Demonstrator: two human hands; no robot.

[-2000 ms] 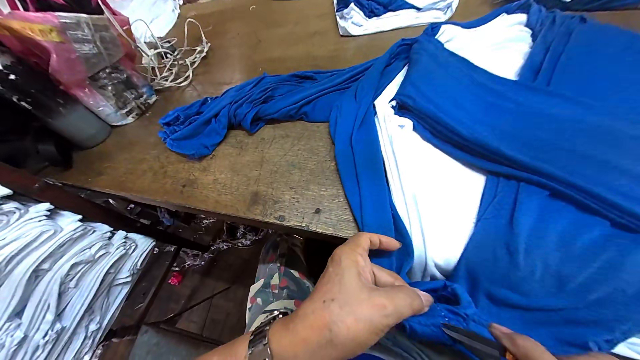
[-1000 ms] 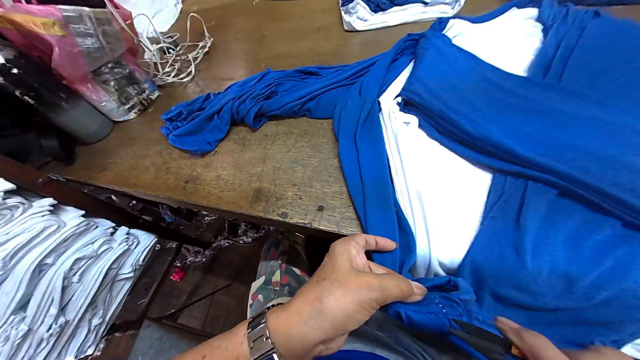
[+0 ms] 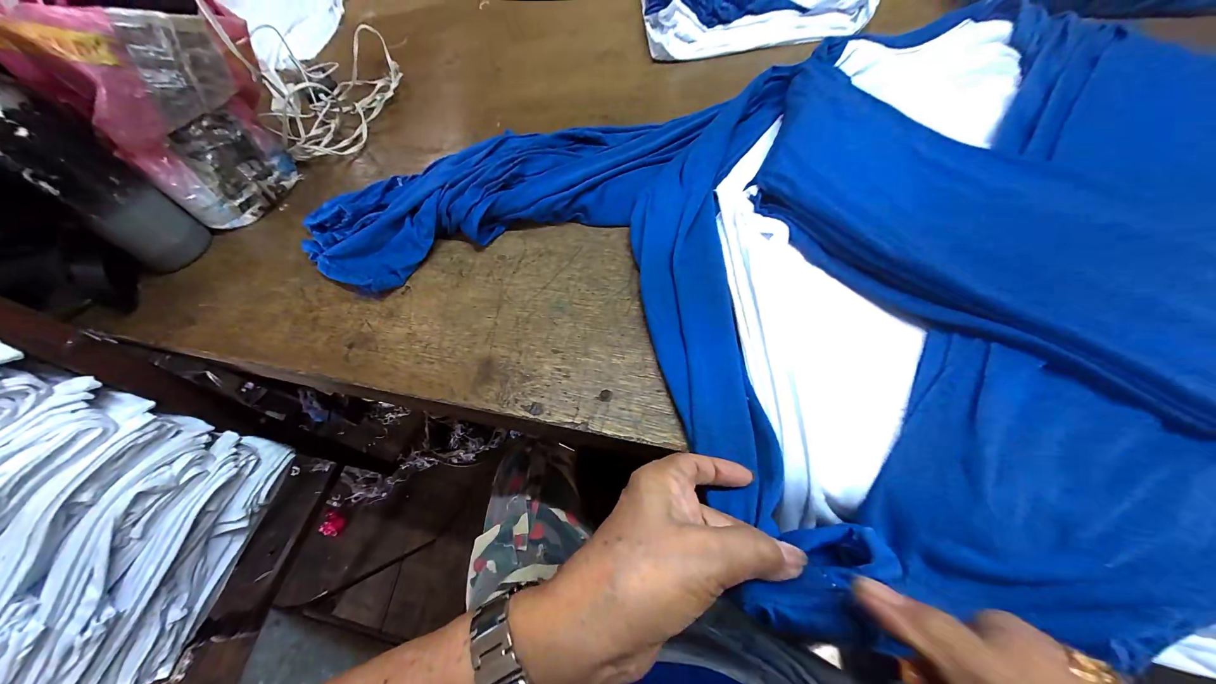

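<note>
A blue and white knit garment (image 3: 1045, 456) lies spread over the wooden table, one blue sleeve (image 3: 532, 185) stretched out to the left. White fabric (image 3: 836, 351) shows between its blue parts. My left hand (image 3: 665, 551), with a metal watch on the wrist, pinches the blue edge at the table's front between thumb and fingers. Just right of it, my right hand (image 3: 959, 636) is blurred at the lower edge, by the same blue cloth. The dark tool it held in the earlier frames is mostly hidden; whether the fingers are closed on it is unclear.
The wooden table's front edge (image 3: 456, 404) runs across the middle. A stack of white cloth pieces (image 3: 104, 532) is at lower left. A pink plastic bag (image 3: 95, 66), a dark grey cylindrical object (image 3: 142, 223) and a tangled white cord (image 3: 351, 119) are at upper left. Folded blue-white cloth (image 3: 750, 28) lies at the back.
The dark tool by my right hand, visible in both earlier frames, is no longer plain to see. My left hand keeps its pinch on the blue edge.
</note>
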